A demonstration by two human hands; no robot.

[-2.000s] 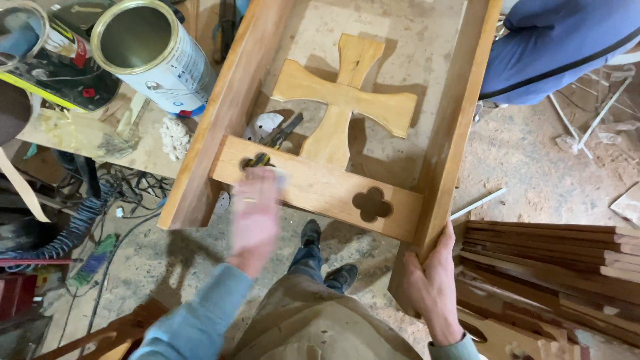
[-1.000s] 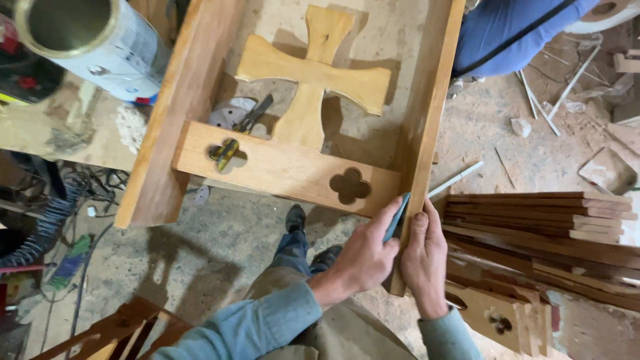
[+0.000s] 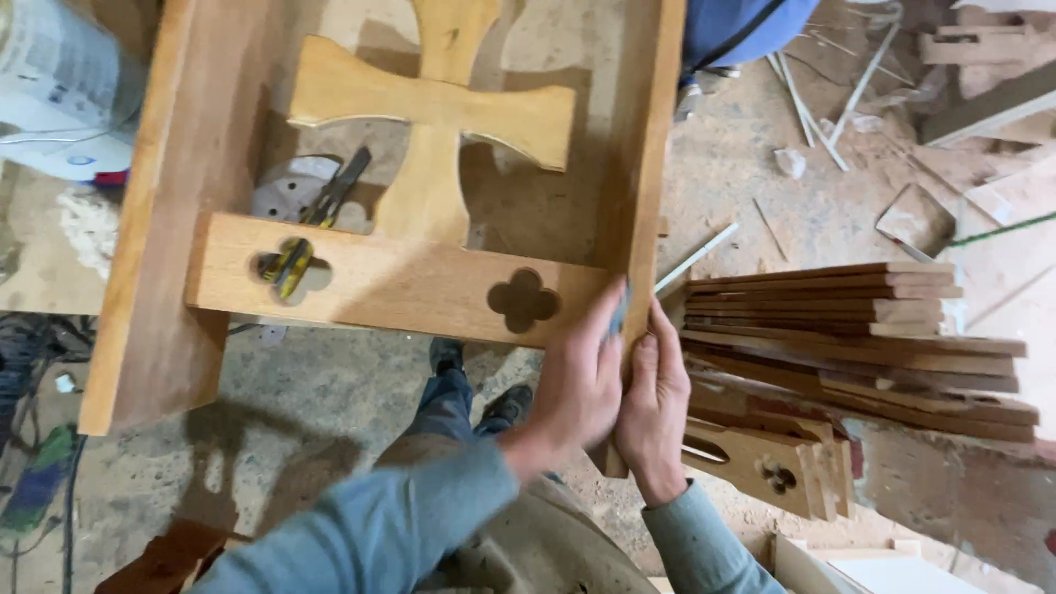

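Observation:
A wooden frame has two side boards, a crosspiece (image 3: 404, 285) with two quatrefoil cutouts, and a pale wooden cross (image 3: 441, 107) above it. Between my left hand (image 3: 577, 379) and the right side board (image 3: 656, 165) is a thin blue piece (image 3: 620, 309), perhaps sandpaper, pinched at the fingertips near the crosspiece joint. My right hand (image 3: 656, 396) grips the lower end of that same board from its outer side, some fingers hidden. Under the left cutout lies a yellow and black tool (image 3: 290, 268), its kind unclear, beside a pale perforated disc (image 3: 293, 188).
Wooden boards (image 3: 825, 330) are stacked at the right, above pieces with cutouts (image 3: 759, 470). A metal can (image 3: 62, 91) stands at the upper left. Cables (image 3: 70, 487) lie at lower left. Someone's blue-clad part (image 3: 742, 29) shows at the top; thin strips (image 3: 792, 99) litter the floor.
My left hand has moved right, from the crosspiece near the left cutout to the right side board. My right hand stays at that board. The view has come closer to the frame.

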